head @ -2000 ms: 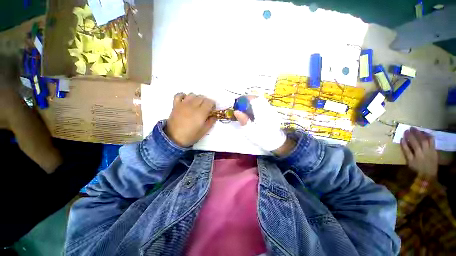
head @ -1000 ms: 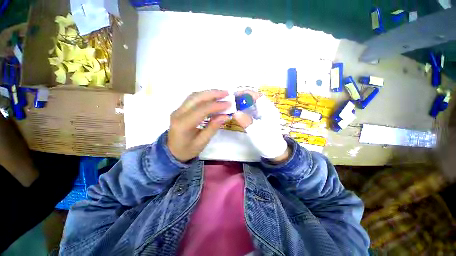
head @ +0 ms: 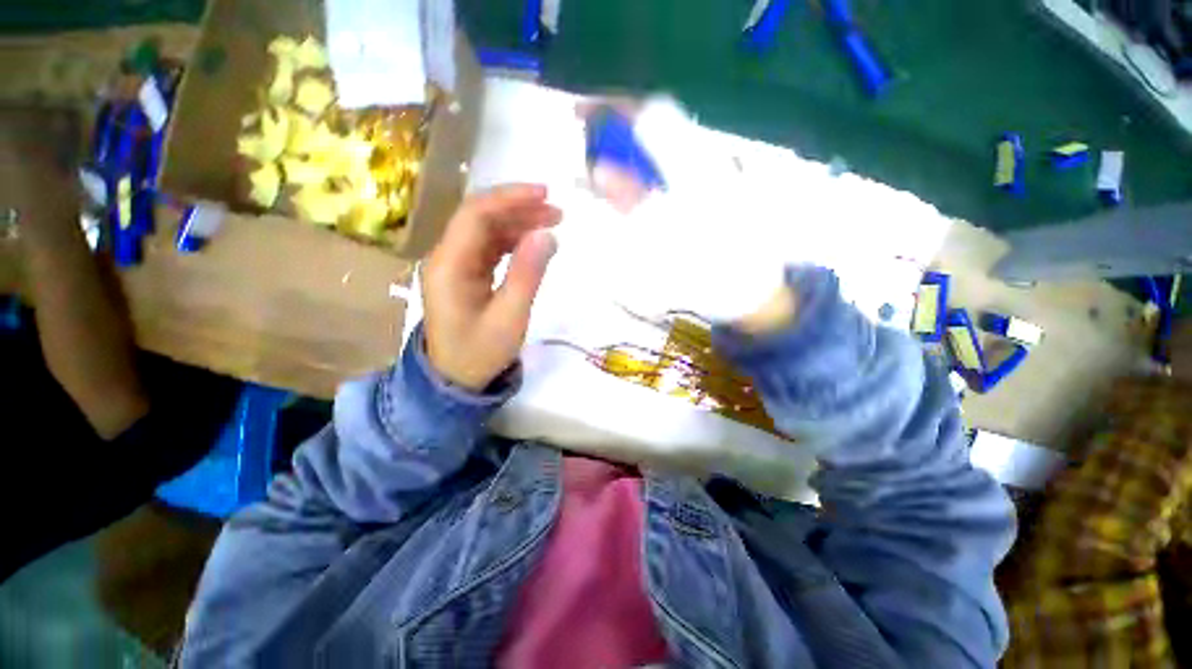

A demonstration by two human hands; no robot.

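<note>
My left hand (head: 486, 281) is bare, over the left part of the white sheet (head: 516, 131), with its thumb and fingers apart and nothing visible between them. My right hand (head: 654, 203), in a white glove, reaches to the sheet's far side; it is blurred and its glove merges with the bright sheet. It holds a dark blue battery pack (head: 614, 150), also blurred, at its fingertips. Amber-taped wired boards (head: 699, 366) lie in rows on the sheet, partly hidden by my right sleeve.
An open cardboard box (head: 196, 144) with yellow scraps (head: 307, 144) and a white paper (head: 375, 52) stands at the left. Loose blue packs (head: 965, 342) lie at the right. More packs lie on the green surface (head: 706, 52). A grey arm (head: 1111, 242) and neighbours' arms flank the bench.
My right hand has moved forward with the blue pack, away from my left hand. My left hand has opened, and the white piece at its fingers no longer shows. The view has shifted and tilted.
</note>
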